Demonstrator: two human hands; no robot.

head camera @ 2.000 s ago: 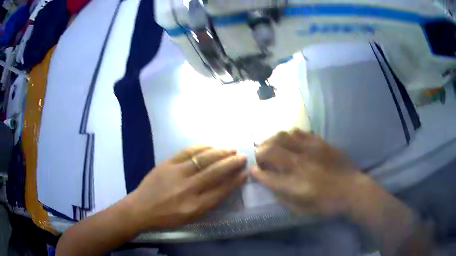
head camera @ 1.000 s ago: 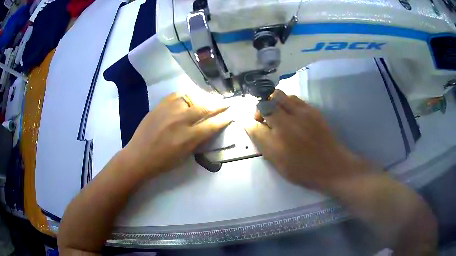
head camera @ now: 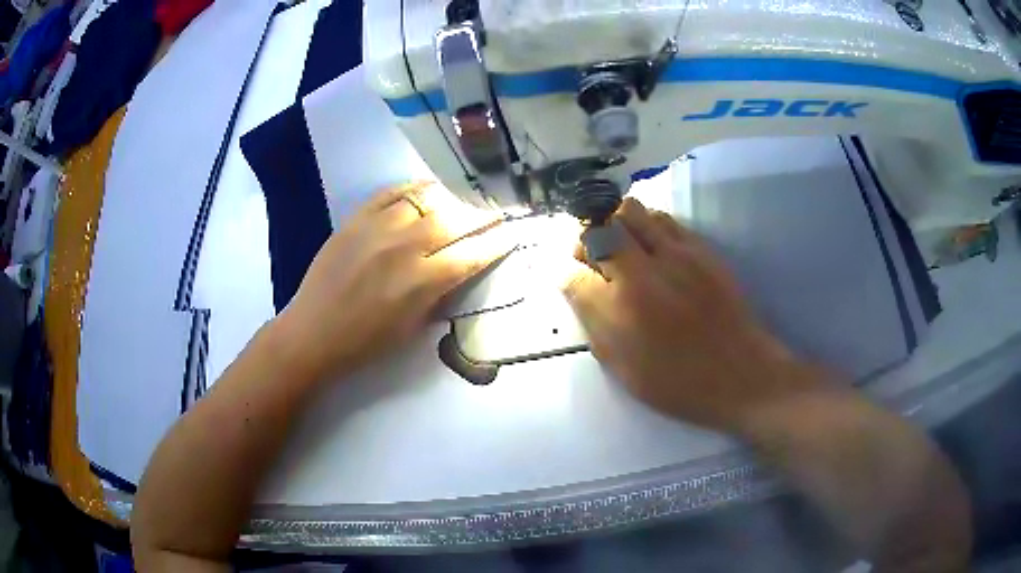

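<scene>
A lockstitch sewing machine (head camera: 773,109) with a blue stripe stands over the work. Its presser foot area is under a bright lamp, and the needle is hard to make out. A pale cut panel (head camera: 356,146) runs under the machine head. My left hand (head camera: 386,269) lies flat on the panel, left of the needle, fingertips near the foot. My right hand (head camera: 672,302) is right of the needle, its fingertips at the cloth edge, partly hidden behind the tension parts. The bed slide plate (head camera: 521,336) shows between my hands.
The left panel stack (head camera: 140,257) lies at the left, with navy cloth (head camera: 293,207) beside it and orange-yellow plastic wrap (head camera: 69,313) beyond. The right panel stack (head camera: 784,246) lies under the machine arm. A measuring tape (head camera: 504,516) runs along the front edge.
From two seconds ago, both hands have moved forward from the front of the table to the needle area. The panel has moved forward with them, uncovering the slide plate. Over the last second it shifted slightly.
</scene>
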